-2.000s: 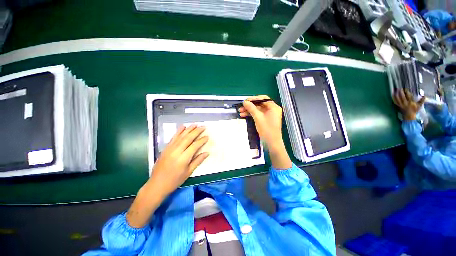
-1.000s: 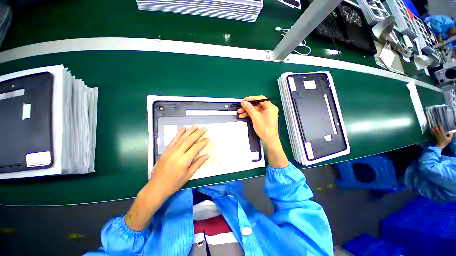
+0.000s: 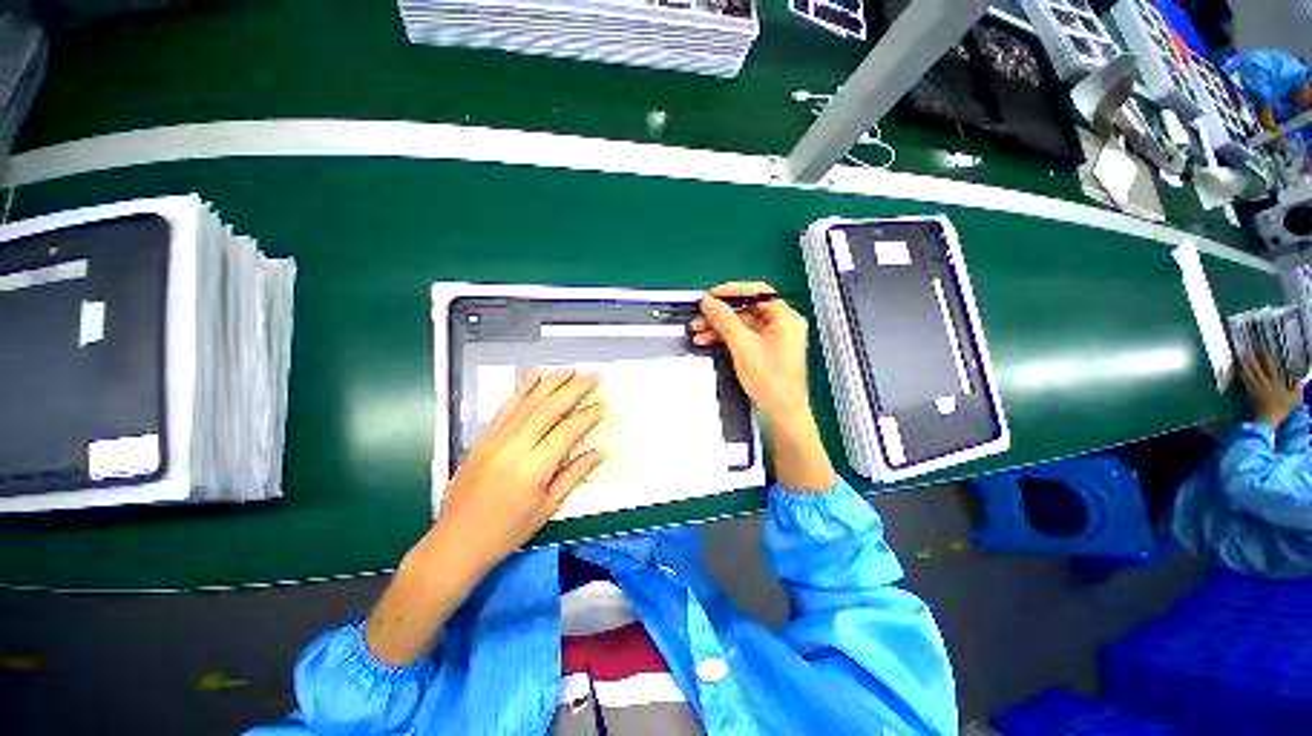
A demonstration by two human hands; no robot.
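Note:
A dark tablet back cover (image 3: 497,319) lies on a white tray (image 3: 442,431) in front of me, with a long pale strip along its far side. A pale yellow adhesive sheet (image 3: 655,424) lies over its near part. My left hand (image 3: 525,453) lies flat on the sheet's left part, fingers slightly spread, pressing it. My right hand (image 3: 760,345) holds dark thin tweezers (image 3: 751,299) at the cover's far right corner. The tweezer tip is too small to tell whether it bears a piece.
A tall stack of covers (image 3: 238,367) stands at the left, a slanted lower stack (image 3: 909,338) at the right. Behind are a white strip (image 3: 389,138), a metal post (image 3: 878,94) and white trays (image 3: 590,36). Another person's hand (image 3: 1266,388) touches a stack at the far right.
The whole view has shifted slightly. My hands keep nearly the same places on the cover. Since the oldest frame, the other person's hands and stack have moved farther right, and a white strip shows there.

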